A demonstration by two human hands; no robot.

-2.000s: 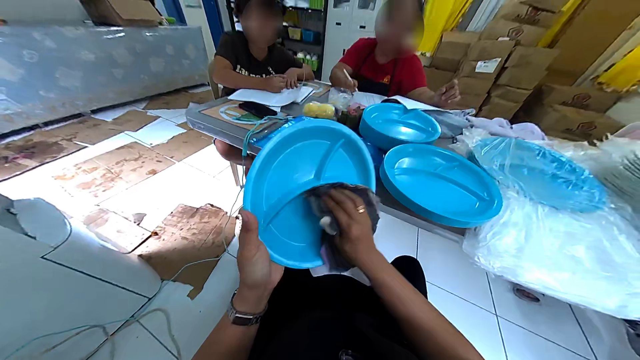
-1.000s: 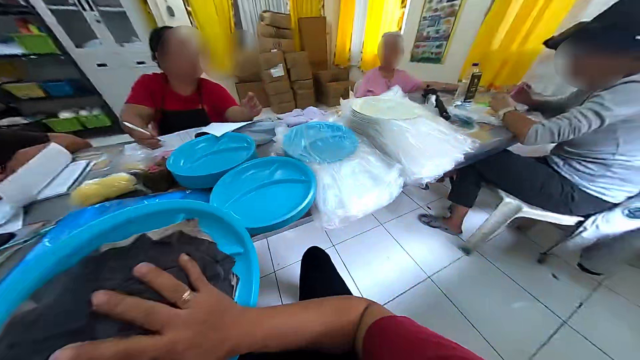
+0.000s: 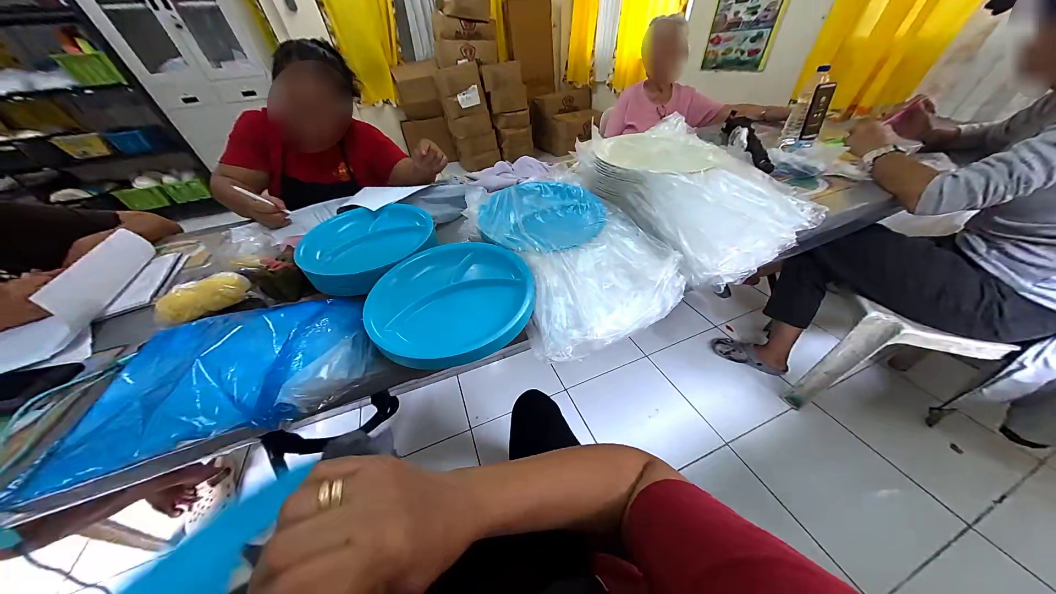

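Note:
At the lower left, a blurred blue divided plate [image 3: 219, 536] is partly cut off by the view's edge. My right hand [image 3: 363, 524], with a ring on one finger, lies against this plate, its fingers bent and their tips hidden. My left hand is outside the view. Past my right hand, on the table, a blue divided plate [image 3: 450, 305] rests near the edge, beside a stack of blue divided plates [image 3: 365, 247]. Right of them, clear plastic wrapping covers another blue plate [image 3: 540, 216] on a plastic-wrapped pile [image 3: 606, 297].
Blue plastic wrapping [image 3: 223, 363] covers the table's near left part. Wrapped white plates [image 3: 660, 157] and a bottle [image 3: 807, 111] stand farther back. A person in red [image 3: 309, 148] writes across the table; others sit around it. A white chair [image 3: 891, 338] stands at right.
The plate in my hands has dropped to the lower left, mostly out of view. My left hand and the dark cloth, both visible two seconds ago, no longer show plainly. The view has swung right.

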